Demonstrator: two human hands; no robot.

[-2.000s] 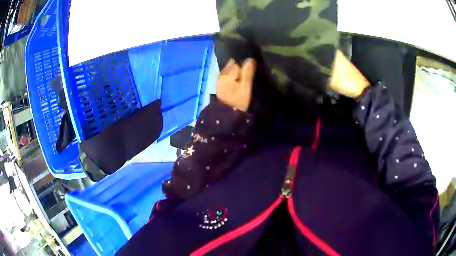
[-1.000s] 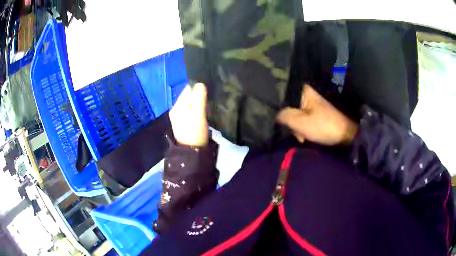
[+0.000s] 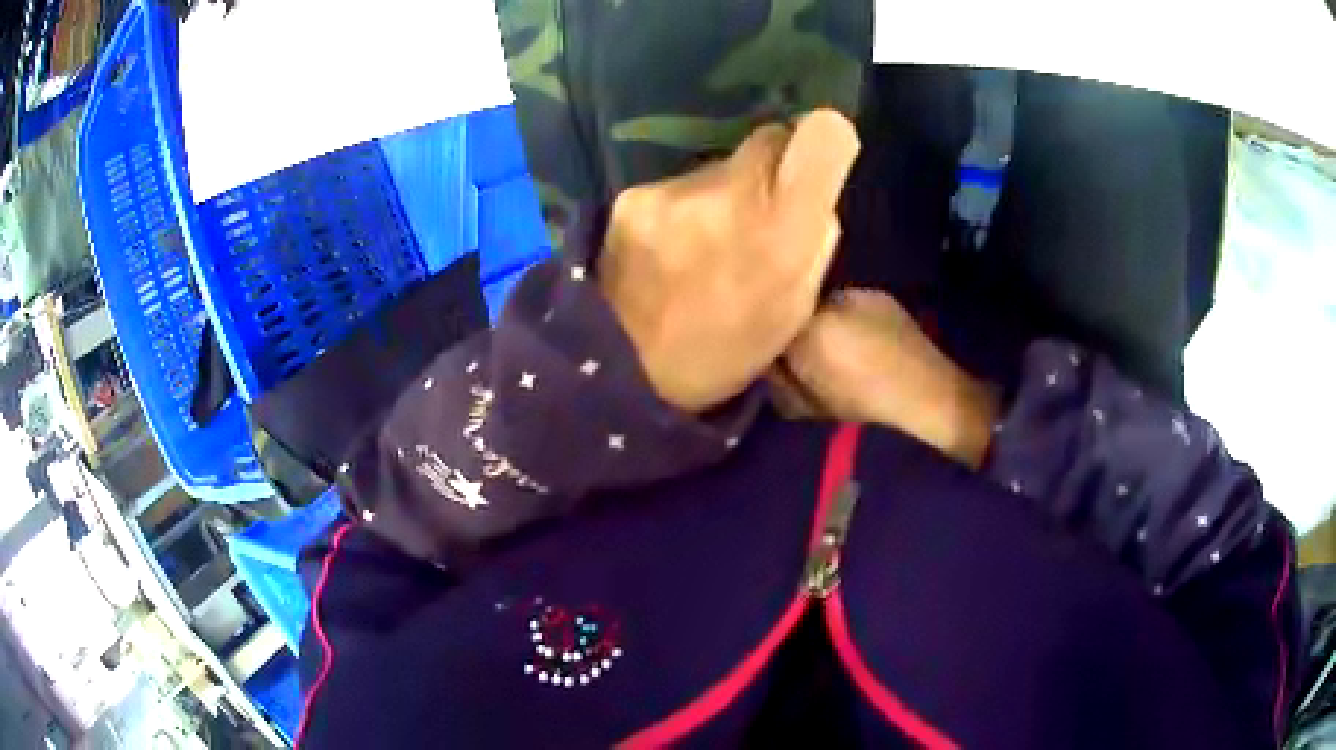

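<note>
A camouflage fabric piece point(image 3: 681, 73) in green, olive and black hangs over the pale table edge towards my lap at top centre. My left hand point(image 3: 725, 264) lies across its near part, back of the hand up, fingers curled in on the fabric. My right hand point(image 3: 891, 369) is just right of and below my left hand, close against it at the near end of the fabric. Its fingertips are hidden, so its hold cannot be told. The near end of the fabric is hidden by both hands.
A blue perforated crate point(image 3: 139, 242) stands at the left, with a dark fabric piece point(image 3: 374, 359) over its near side. Another blue crate point(image 3: 279, 564) shows below it. The white table point(image 3: 344, 73) runs across the top. A black panel point(image 3: 1114, 205) is at the right.
My left hand has moved right and up from the fabric's left edge, across it. My right hand has shifted slightly left, and the two hands have come together.
</note>
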